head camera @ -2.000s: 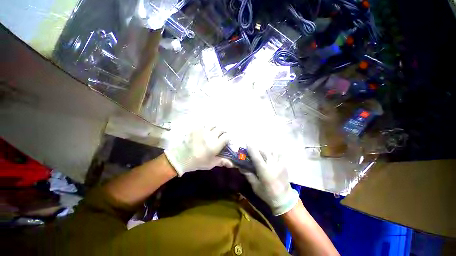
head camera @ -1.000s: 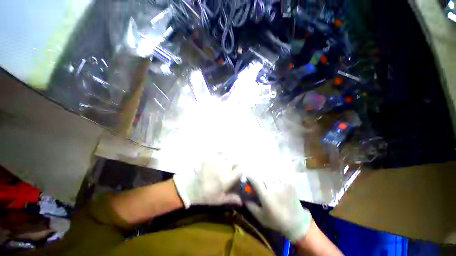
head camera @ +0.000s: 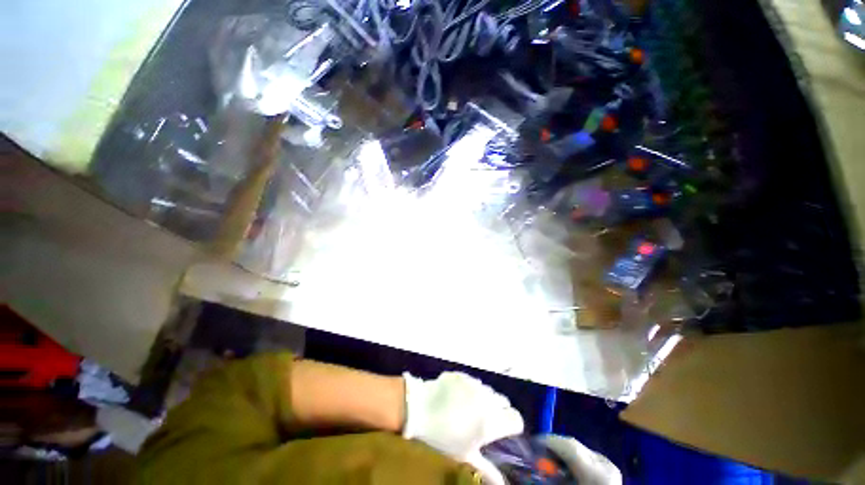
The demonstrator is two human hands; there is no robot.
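My left hand (head camera: 463, 412), in a white glove, holds a dark device pack (head camera: 527, 460) with an orange patch at the bottom edge of the view. My right hand (head camera: 586, 461), also gloved, is cut off by the bottom edge and touches the pack's right side. Whether the pack is closed cannot be told. The white work surface (head camera: 427, 284) above the hands is washed out by glare. A dark unit (head camera: 637, 262) with a red-orange patch lies at its right.
Coiled cables (head camera: 432, 47) are heaped at the back. Clear plastic (head camera: 275, 90) lies at back left. Several orange-marked units lie at back right. A cardboard flap (head camera: 759, 398) is at right, above a blue crate (head camera: 692, 464). Red material (head camera: 33, 352) is at lower left.
Both hands have moved down and to the right with the pack, off the front edge of the work surface. The right hand is now partly out of view. The view of the bench has shifted slightly.
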